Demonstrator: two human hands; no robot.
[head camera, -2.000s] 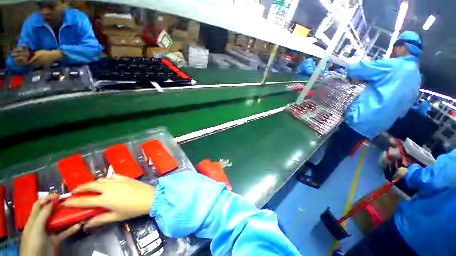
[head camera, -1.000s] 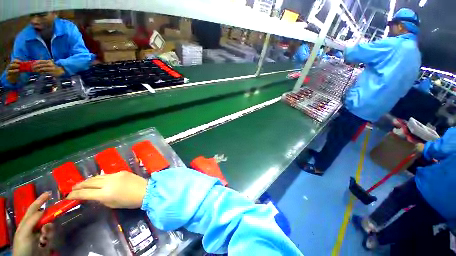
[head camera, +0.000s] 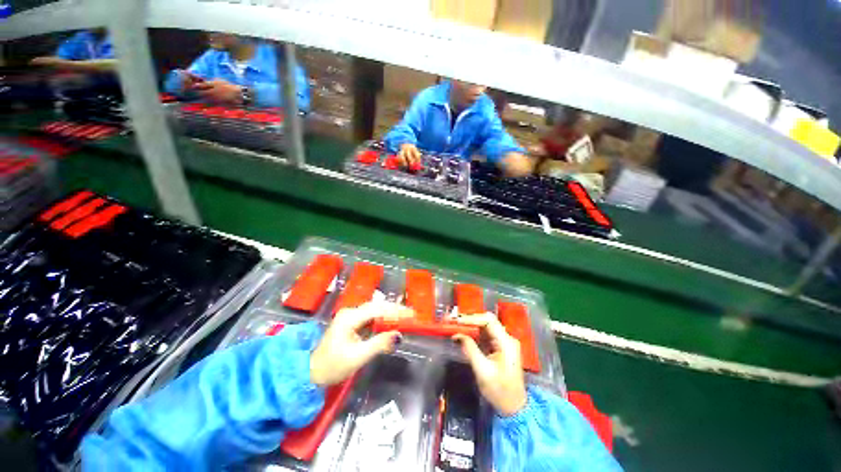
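My left hand (head camera: 355, 343) and my right hand (head camera: 495, 361) hold a red-covered phone (head camera: 426, 327) by its two ends, edge-on, above the clear tray (head camera: 551, 348). Several red pieces (head camera: 420, 293) lie in the tray's far row. In the near row, a red piece (head camera: 318, 426) lies partly under my left forearm. A black phone with a white label (head camera: 458, 433) lies in a pocket below my right hand. A white label (head camera: 380, 431) shows in a pocket left of it.
A black tray (head camera: 120, 304) with a few red covers (head camera: 81, 214) is at left. Loose red pieces (head camera: 591, 419) lie right of the clear tray. A green belt (head camera: 645, 286) runs beyond. Blue-clad workers (head camera: 452, 124) sit across it under a pale rail (head camera: 553, 78).
The view has swung left, bringing the black tray into sight. The red phone, held low at left before, is now level between both hands over the tray's middle.
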